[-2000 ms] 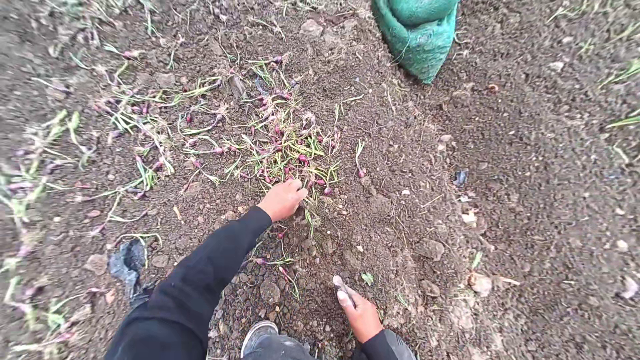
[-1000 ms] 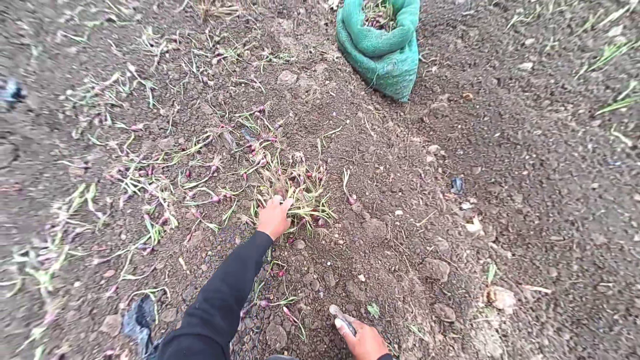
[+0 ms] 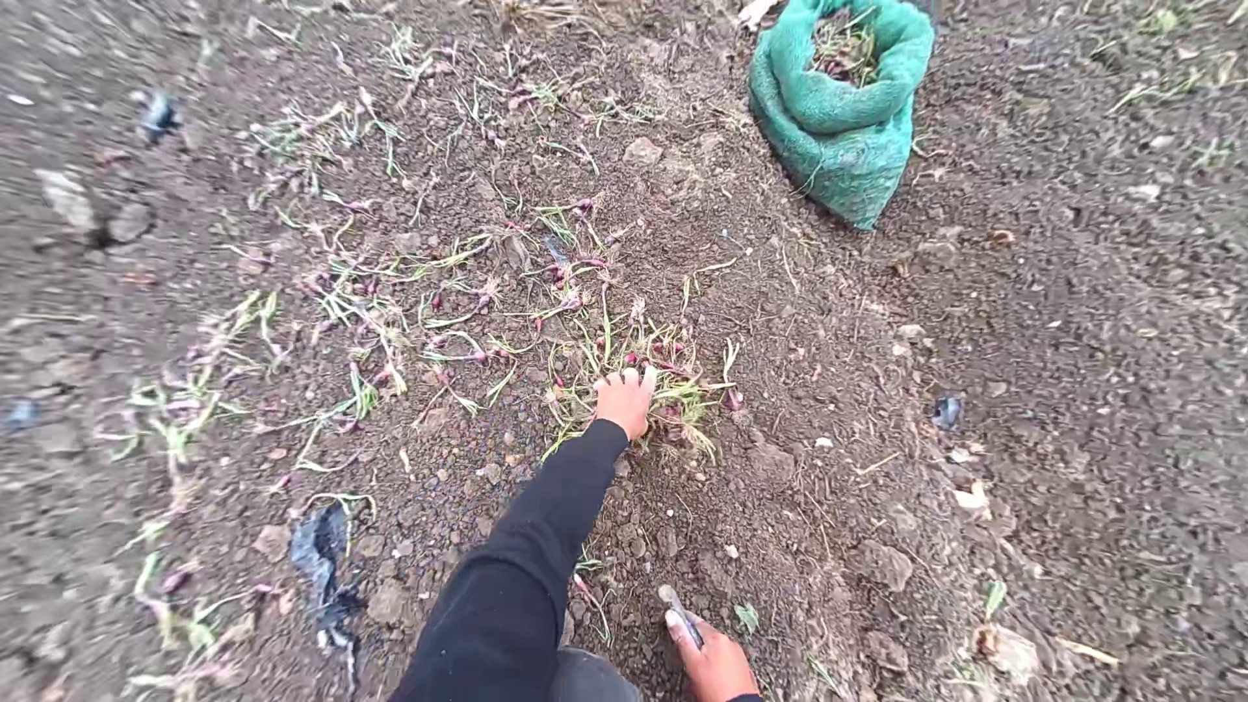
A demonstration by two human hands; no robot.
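My left hand (image 3: pixel 625 400), in a dark sleeve, reaches down onto a pile of small red onions with green tops (image 3: pixel 678 395); its fingers are spread over them, and whether they grip any is hidden. Low in the view my right hand (image 3: pixel 717 665) is closed around a short tool with a greyish rounded end (image 3: pixel 681 616), possibly a knife; most of it is hidden in the hand. More pulled onions (image 3: pixel 361 302) lie scattered on the soil to the left. A green mesh sack (image 3: pixel 838 146), its mouth open, stands at the top and holds onion plants.
Brown soil with stones surrounds everything. A torn piece of dark plastic (image 3: pixel 327 565) lies at lower left, and a small dark scrap (image 3: pixel 946 412) to the right. A pale stone (image 3: pixel 1007 653) sits at lower right. A grey-clad knee (image 3: pixel 590 678) shows at the bottom edge.
The view has shifted, so the sack shows more fully. My left hand has moved farther onto the onion pile. My right hand still holds the tool low in the view.
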